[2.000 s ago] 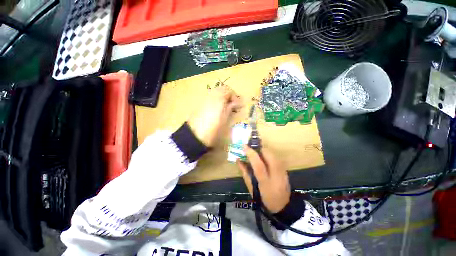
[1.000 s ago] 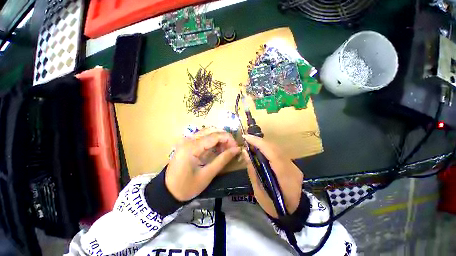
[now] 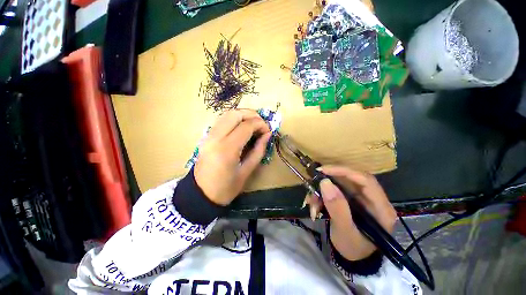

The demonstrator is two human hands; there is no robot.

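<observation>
My left hand is palm down over a small green and white circuit board on the cardboard mat. Its thumb and index fingertips are together at the board; whatever lies between them is hidden. My right hand grips a black-handled soldering iron. The iron's metal tip and the thin arm beside it point up-left and meet the board area beside my left fingertips. A loose pile of thin dark leads lies above my left hand. Overlapping green and silver boards lie at the mat's upper right.
A grey-white pot with silvery bits stands right of the mat. A black phone, a red tray and black ridged trays are at left. A white hole tray is back left. The iron's black cable crosses the bench edge at right.
My left hand has left the lead pile and come down to the board. The iron has tilted, its tip now beside my left fingertips and its handle farther right. The view has moved closer.
</observation>
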